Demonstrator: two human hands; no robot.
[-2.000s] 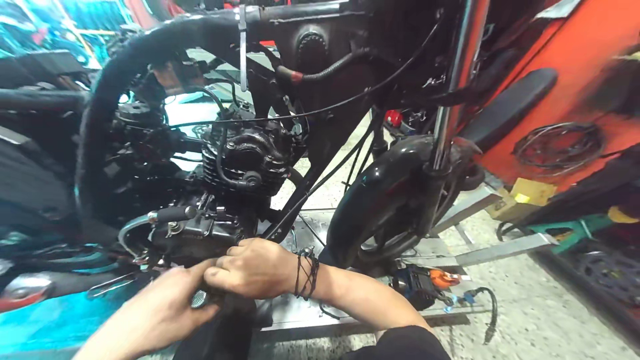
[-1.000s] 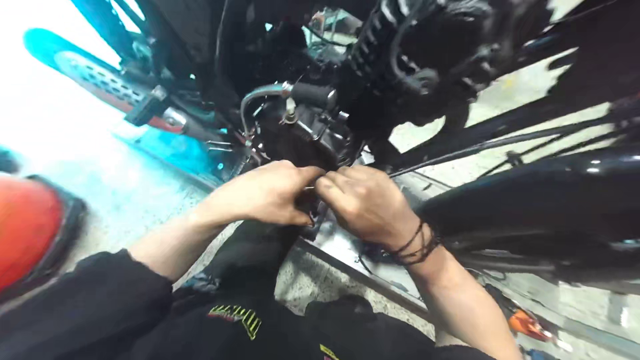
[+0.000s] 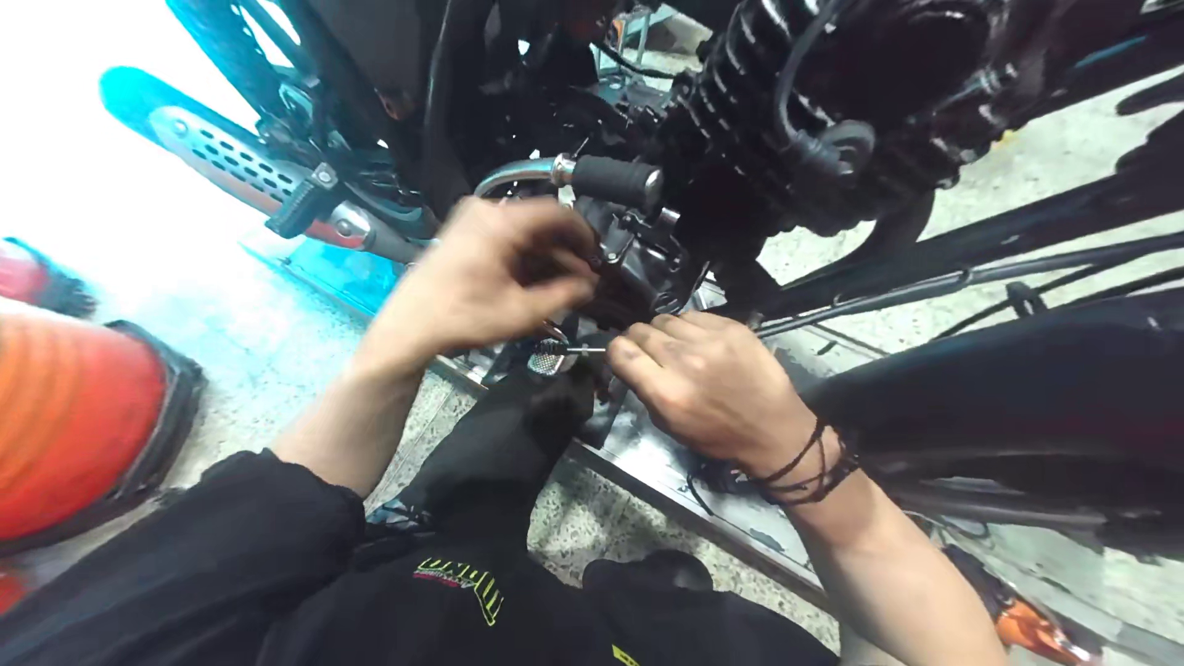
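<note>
In my right hand (image 3: pixel 708 384) is the end of a thin metal rod or cable end (image 3: pixel 585 351), with a dark threaded or spring-like part at its left tip. My left hand (image 3: pixel 495 273), somewhat blurred, is raised just above and left of that tip, fingers curled apart; nothing shows between them. A kick-start lever with a black rubber grip (image 3: pixel 618 181) stands above my hands, beside the dark engine casing (image 3: pixel 638 264). The finned engine cylinder (image 3: pixel 740 88) of the motorcycle is at the upper right.
An exhaust silencer with a perforated heat shield (image 3: pixel 231 166) and a footpeg (image 3: pixel 302 203) lie at upper left. A red-orange ribbed object (image 3: pixel 79 425) stands at far left. The front wheel's black fender (image 3: pixel 1008 398) is right, above a metal platform (image 3: pixel 689 481). An orange tool (image 3: pixel 1036 634) lies lower right.
My left hand has come away from my right hand and risen toward the kick-start lever; a second ago both hands were together. The view has moved in closer to the lower engine since the earliest frame.
</note>
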